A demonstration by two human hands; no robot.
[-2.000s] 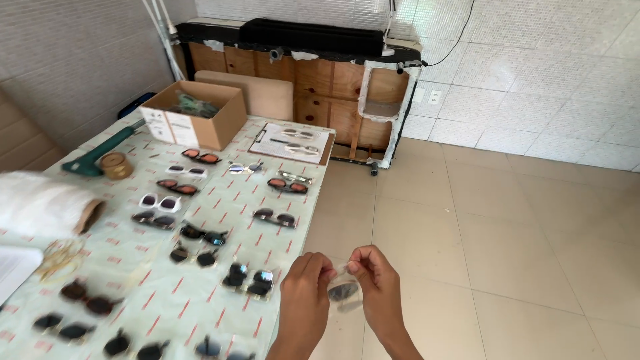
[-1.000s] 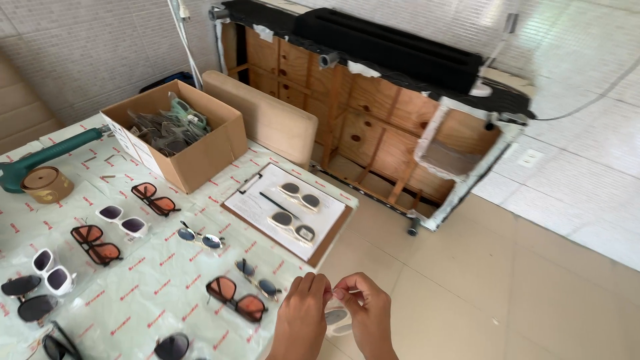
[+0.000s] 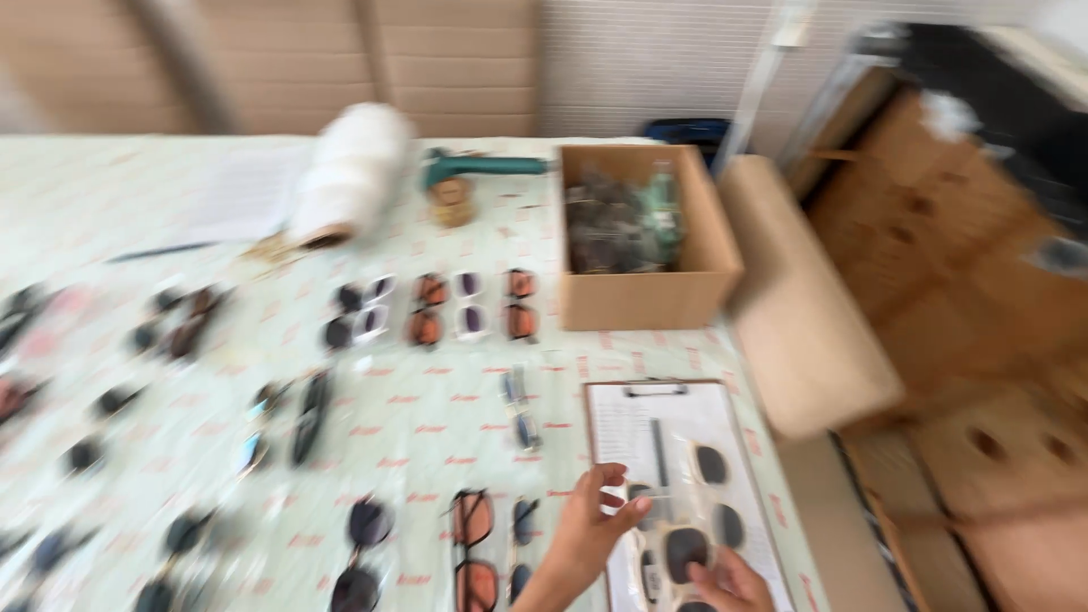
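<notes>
My left hand hovers over the left edge of a clipboard, thumb and fingers apart. My right hand is at the clipboard's lower part, its fingers at a pair of pale-framed sunglasses with dark lenses, in clear plastic. Another pale-framed pair lies on the printed sheet to the right, beside a dark pen. Left of my left hand lie orange-lensed sunglasses and a slim dark-lensed pair. The view is blurred.
An open cardboard box holds plastic-wrapped items. Rows of sunglasses cover the table. Behind them are a green tape dispenser, a tape roll and a white wrapped roll. A beige padded board leans at the table's right.
My hands have moved from beyond the table's edge to over the clipboard, and they are now apart. The view has swung left and down over the table.
</notes>
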